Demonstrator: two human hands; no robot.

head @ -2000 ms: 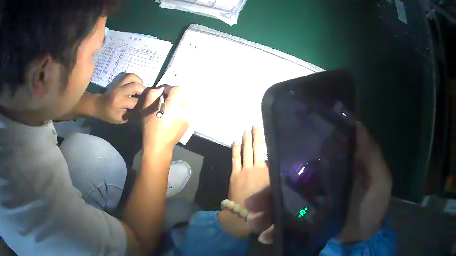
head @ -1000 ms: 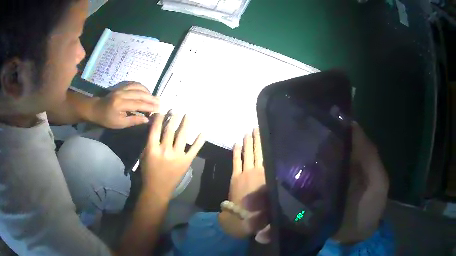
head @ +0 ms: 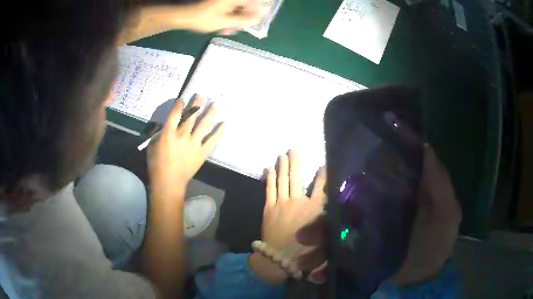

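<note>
A large white tray (head: 263, 99), glared by the light, lies on the dark green table. My left hand (head: 286, 204), with a pale bead bracelet, rests flat with fingers apart on the tray's near edge; its right side is partly hidden by the smartphone. My right hand (head: 432, 216) holds the black smartphone (head: 374, 187) upright above the tray's right part. The phone's screen is dark with a small green mark. A seated person's hand (head: 178, 149) lies on the tray's left side with a pen (head: 153, 138) between the fingers.
A handwritten record pad (head: 146, 82) lies left of the tray. A loose written sheet (head: 362, 26) lies behind it. The seated person's other arm (head: 175, 18) reaches across the back, its blurred hand at a flat pack (head: 266, 22). The person's head is at the left.
The seated person's far hand has moved from the tray's left edge to the pack at the back. A loose written sheet now shows behind the tray. The phone has shifted slightly right.
</note>
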